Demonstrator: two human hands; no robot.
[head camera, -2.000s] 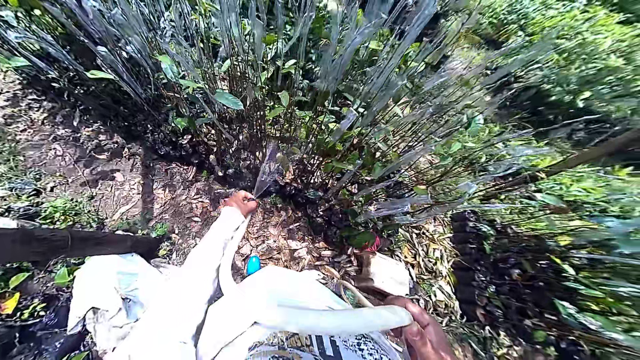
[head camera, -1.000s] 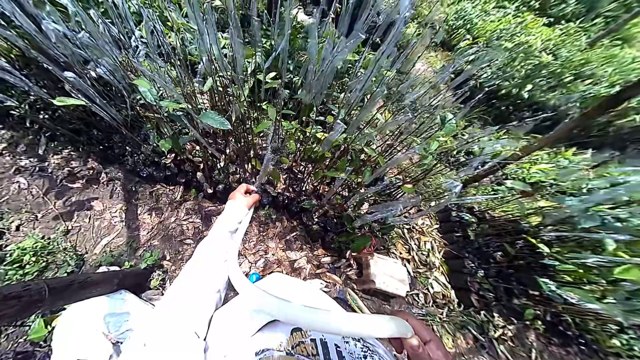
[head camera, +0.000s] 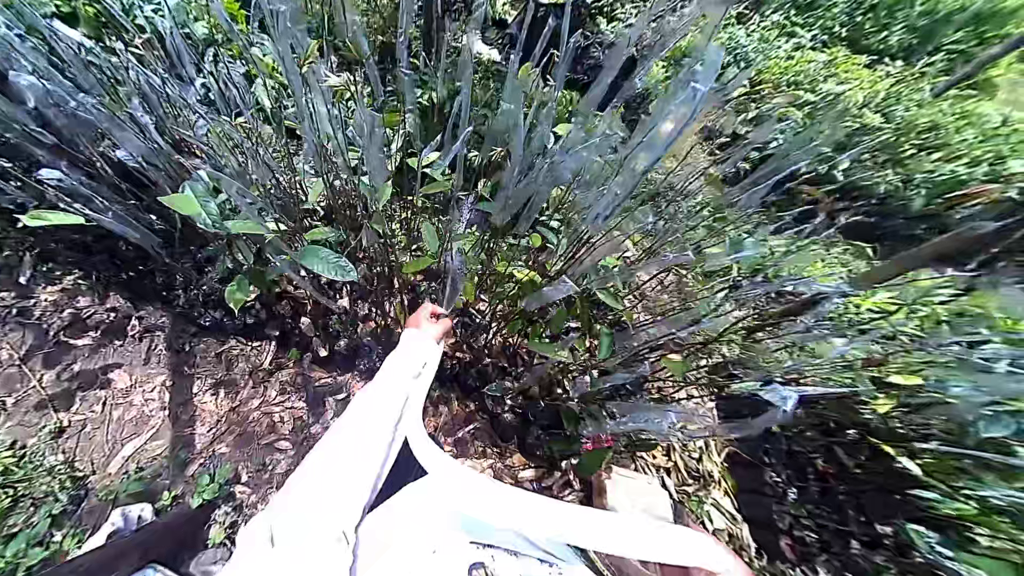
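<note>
My left hand (head camera: 430, 320), at the end of a long white sleeve, pinches the lower end of a narrow clear plastic sleeve (head camera: 454, 276) around a thin upright plant stem. Many more plant stems in clear plastic sleeves (head camera: 640, 160) stand close together behind and beside it, with green leaves low among them. My right hand (head camera: 730, 562) shows only in part at the bottom edge, lower right, past a second white sleeve. It is blurred and cut off, so its fingers and anything in them are hidden.
A pale block (head camera: 636, 492) lies on the leaf litter near my right forearm. A dark beam (head camera: 152, 544) crosses the lower left. Brown ground with dry leaves (head camera: 232, 400) lies left of my left arm. A blurred pole (head camera: 936, 252) slants through greenery at the right.
My left hand stays at the low end of a plastic-sleeved stem. A bright blue object near my body in the earlier frames is no longer seen. The view has shifted.
</note>
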